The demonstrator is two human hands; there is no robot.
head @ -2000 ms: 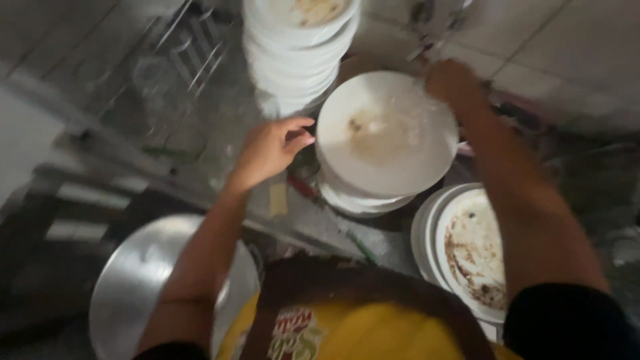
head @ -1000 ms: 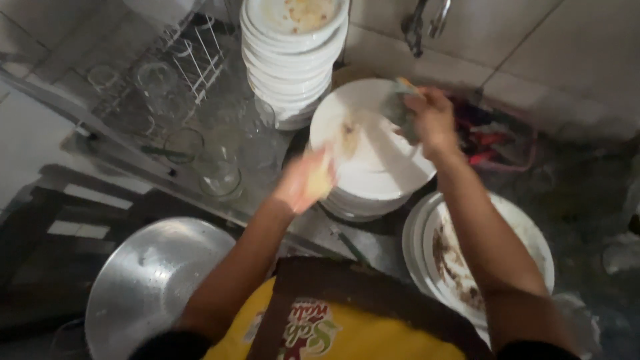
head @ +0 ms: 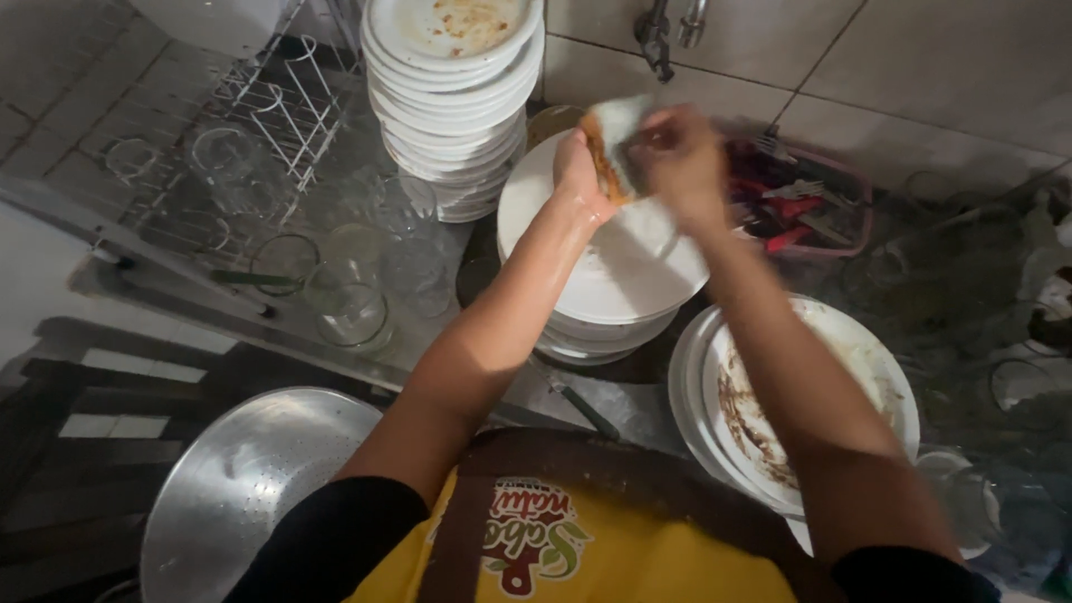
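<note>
My left hand (head: 579,180) holds the near side of a sponge (head: 610,146), whitish with an orange-brown edge, above a stack of white plates. My right hand (head: 682,159) is blurred at the sponge's right side; whether its fingers grip the sponge is unclear. Below both hands lies the top white plate (head: 603,276), partly in shadow. Behind and left of it rises a tall stack of white plates (head: 456,109) with food residue on the uppermost. To the right, under my right forearm, sits another stack of soiled plates (head: 863,360) with brown smears.
Glass cups (head: 347,306) and a white wire rack (head: 293,109) stand at the left. A pink-rimmed tub (head: 867,222) holds red-handled cutlery. A tap (head: 655,38) is on the tiled wall. A perforated metal bowl (head: 243,486) is at lower left; a green-handled utensil (head: 586,410) lies near the front.
My left hand has moved from the plate's left side up to the sponge over the plate. My right hand stays near the plate's far right side.
</note>
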